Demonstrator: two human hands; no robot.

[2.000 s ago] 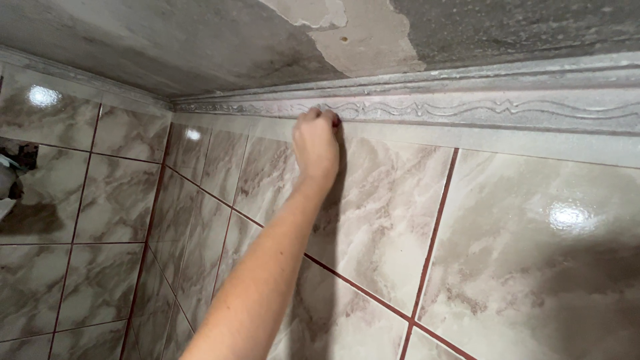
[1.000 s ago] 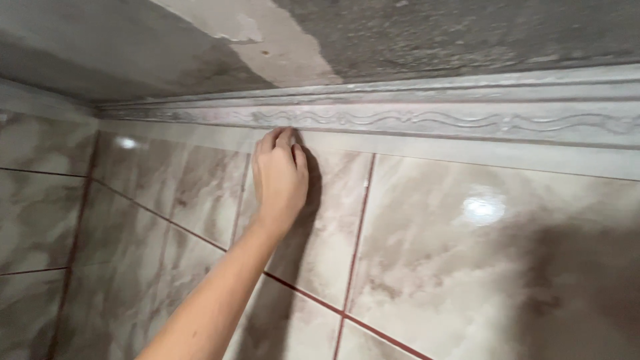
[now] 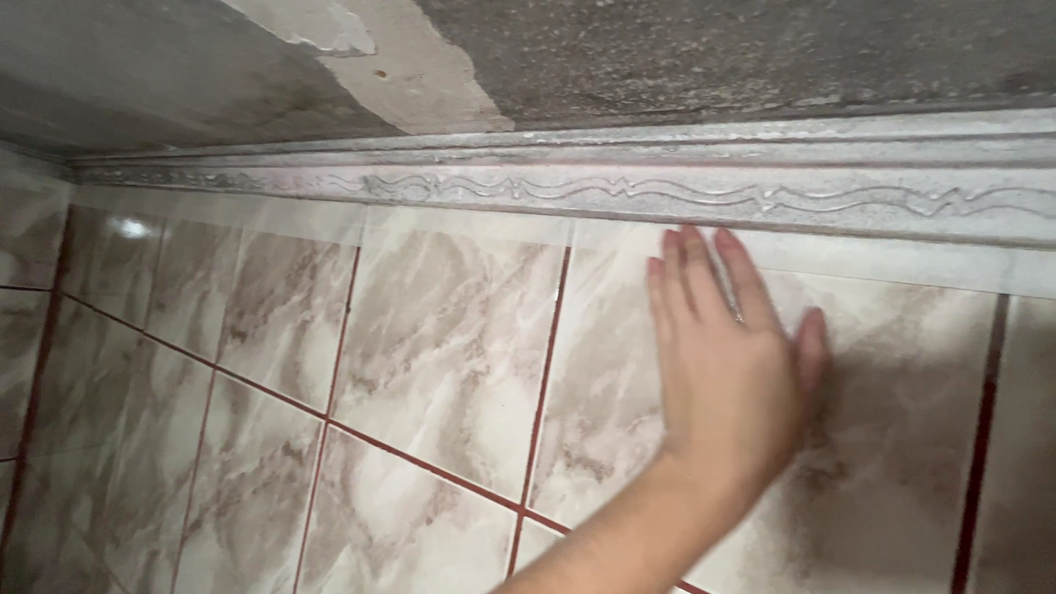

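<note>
My left hand (image 3: 726,371) lies against the upper part of the marbled wall tiles (image 3: 445,355), back of the hand toward me. Its fingers point up and the thumb is apart on the right; nothing is seen in its grasp. The fingertips are at a pale, partly see-through strip (image 3: 874,260), which looks like tape and runs along the tops of the tiles. Directly above the fingertips is a whitish crown moulding (image 3: 561,188) with a raised wavy pattern. My right hand is out of view.
A rough grey ceiling (image 3: 676,58) with a pale bare patch (image 3: 412,66) meets the moulding. Dark red grout lines (image 3: 429,462) divide the tiles. At the far left, the wall meets another tiled wall (image 3: 25,355) in a corner.
My left hand has moved right along the wall below the moulding. Its fingers were bunched two seconds ago and are now extended. The view has shifted too.
</note>
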